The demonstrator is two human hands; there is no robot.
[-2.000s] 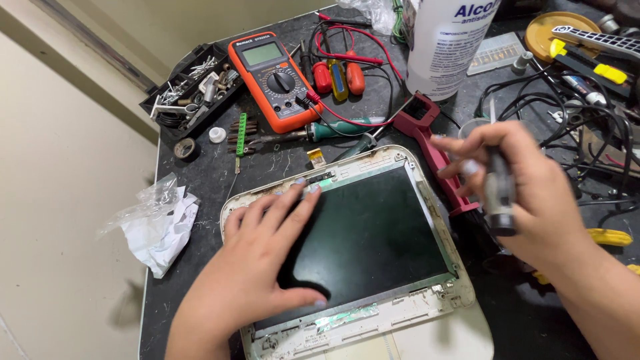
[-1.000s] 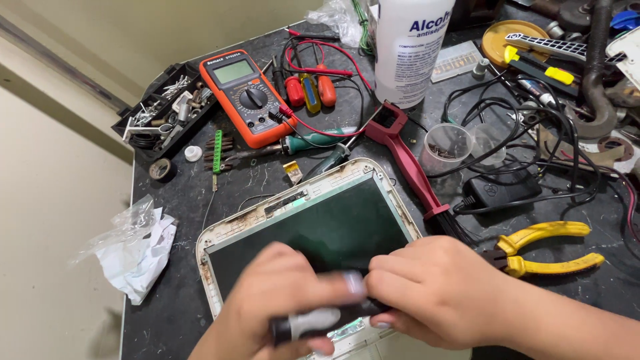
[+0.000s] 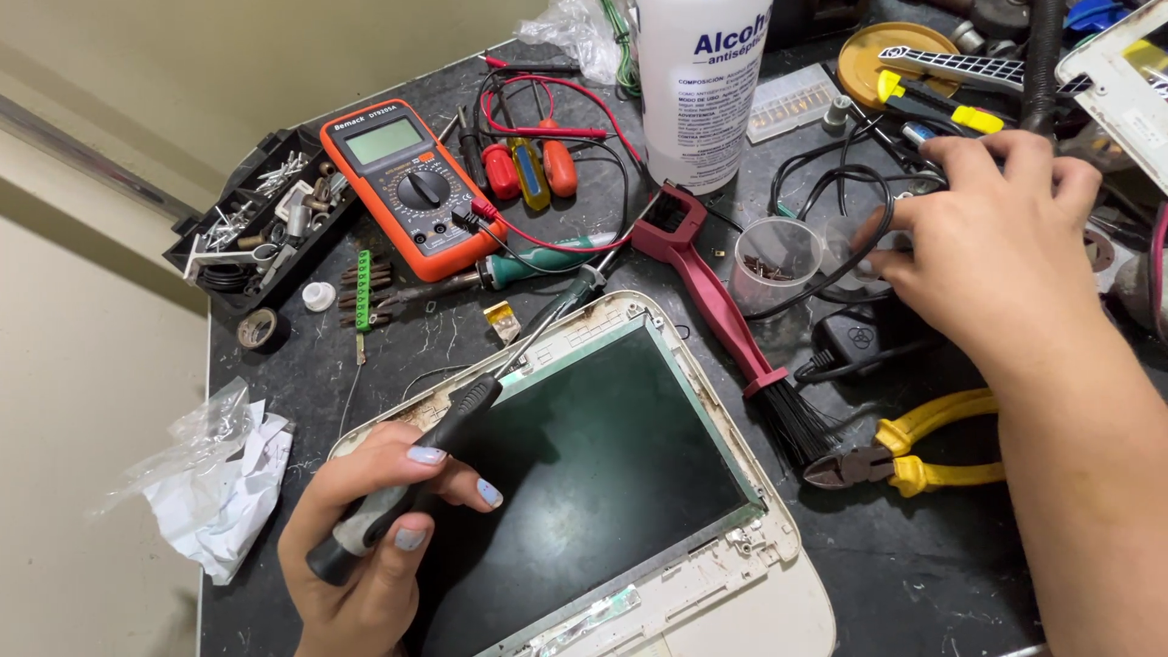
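My left hand point(image 3: 388, 520) holds a screwdriver with a black and grey handle point(image 3: 411, 474), its shaft pointing up and right across the top edge of an LCD panel point(image 3: 584, 474). The panel lies in a white plastic laptop lid point(image 3: 785, 538). My right hand point(image 3: 995, 228) is over black cables point(image 3: 830, 173) at the right, thumb and fingers spread near a clear plastic cup point(image 3: 835, 242); whether its fingertips touch anything is unclear. Left of it stands another clear cup with small screws point(image 3: 776, 265).
An orange multimeter point(image 3: 415, 187), an alcohol bottle point(image 3: 698, 91) and a red-handled brush point(image 3: 721, 319) lie or stand behind the lid. Yellow-handled pliers point(image 3: 912, 447) lie at right, a black parts tray point(image 3: 265, 219) and crumpled paper point(image 3: 224, 493) at left.
My right hand has moved from the panel to the cables at the right. The screwdriver, in my right hand two seconds ago, is now in my left hand.
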